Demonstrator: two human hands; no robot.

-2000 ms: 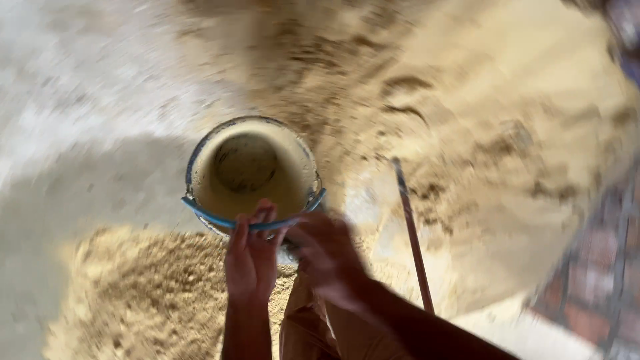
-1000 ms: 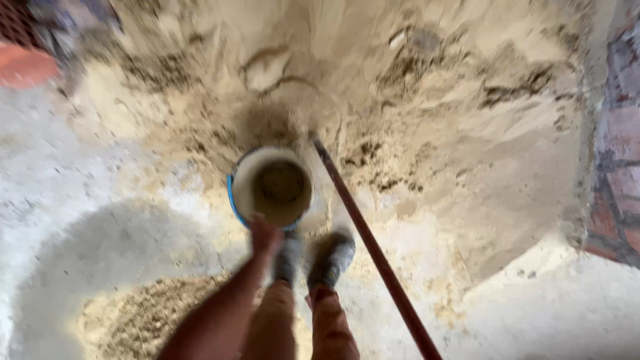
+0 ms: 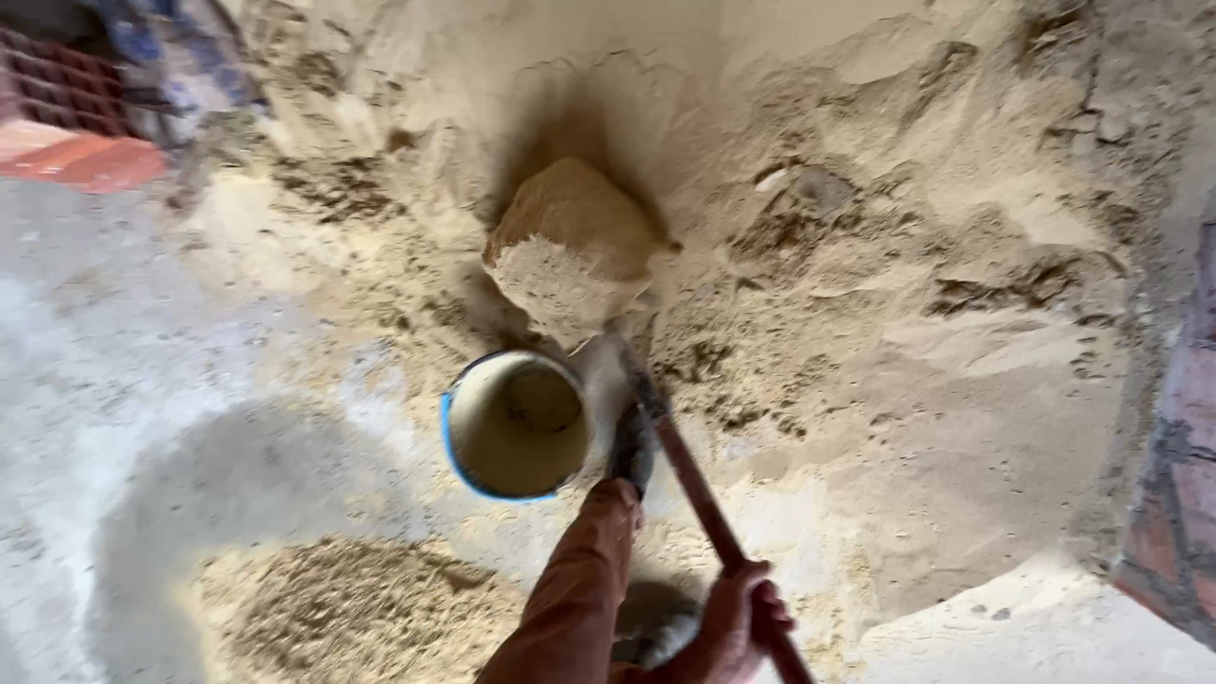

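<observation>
My left hand [image 3: 736, 617] is closed around the reddish shaft of a shovel [image 3: 698, 489], low in the view. The shaft slants up and left to the blade, which is hidden under a heap of damp sand [image 3: 575, 247]. Just below and left of this load stands a round bucket [image 3: 518, 427] with a blue handle lying along its rim; its bottom shows, with some dark residue. My right hand is out of view.
My forward shoe [image 3: 632, 451] is beside the bucket. Loose sand [image 3: 807, 313] spreads ahead and right; a smaller sand pile [image 3: 361, 608] lies lower left on concrete [image 3: 237, 475]. Hollow bricks [image 3: 81, 157] sit upper left, brickwork [image 3: 1173, 532] at right.
My left hand has gone from the bucket to the shovel shaft. A heap of sand now lies on the blade. Earlier, both hands were at the bucket's blue handle.
</observation>
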